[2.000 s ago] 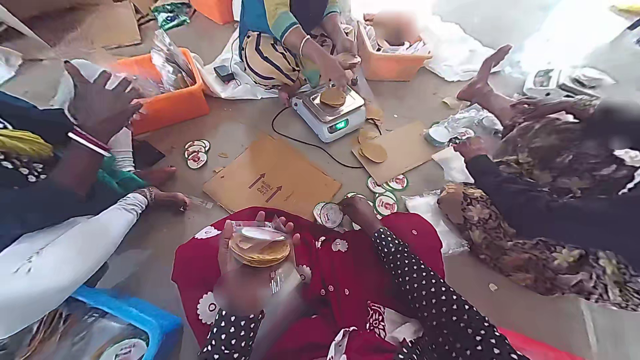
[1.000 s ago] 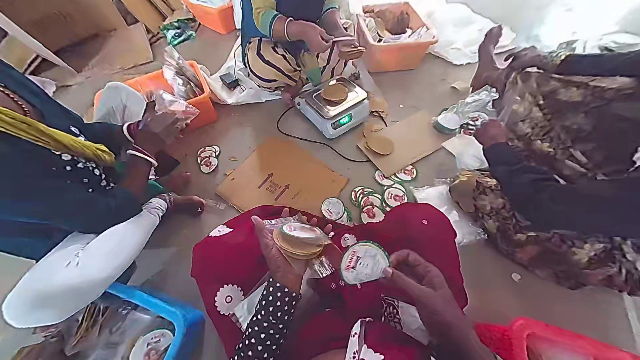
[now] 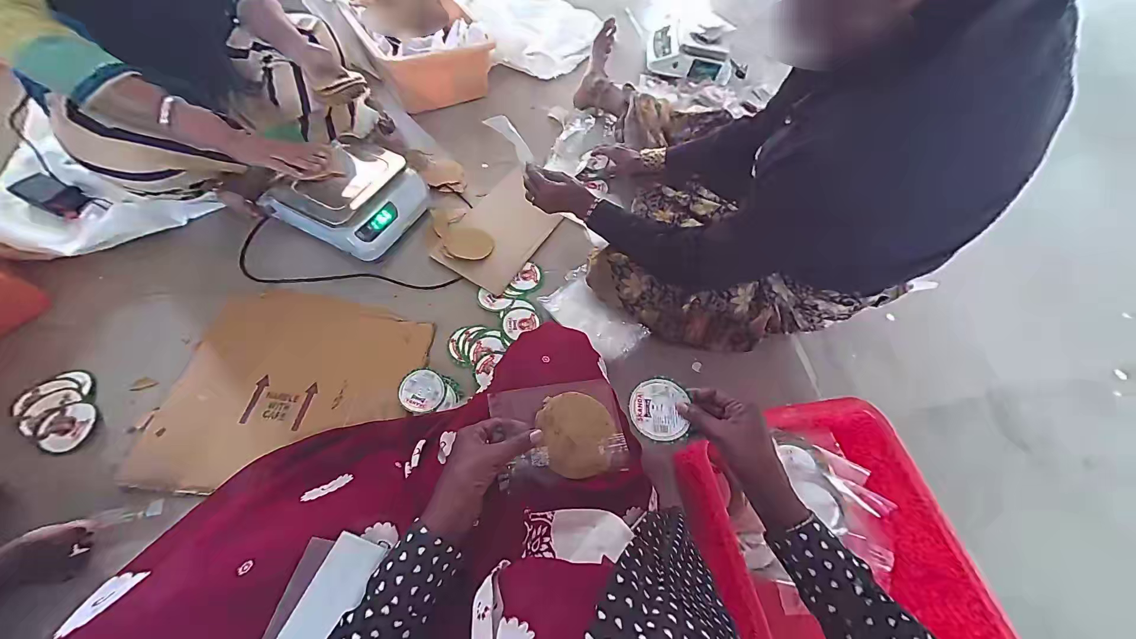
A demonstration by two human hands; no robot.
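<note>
My left hand (image 3: 479,466) pinches the left side of a clear plastic bag (image 3: 519,401), with round flat brown discs (image 3: 575,435) inside, held above the maroon printed cloth (image 3: 355,470) on my lap. To the right of the bag, my right hand (image 3: 732,435) holds a round printed label (image 3: 658,410) with a green rim between thumb and fingers. Label and bag are apart. More round labels (image 3: 422,390) lie beside the cloth, near a flat cardboard sheet (image 3: 275,364). White and grey sheets (image 3: 328,586) rest on my lap at the lower left.
A red tub (image 3: 923,515) holding filled plastic bags (image 3: 825,497) stands at my right. Ahead, a person works at a digital scale (image 3: 355,200) with a black cable; another person sits at the right. Several labels (image 3: 58,413) lie at far left. An orange crate (image 3: 444,75) stands at the back.
The view has swung to the right. The label in my right hand was over the lap one second ago and is now beside the red tub. The discs now face the camera flat.
</note>
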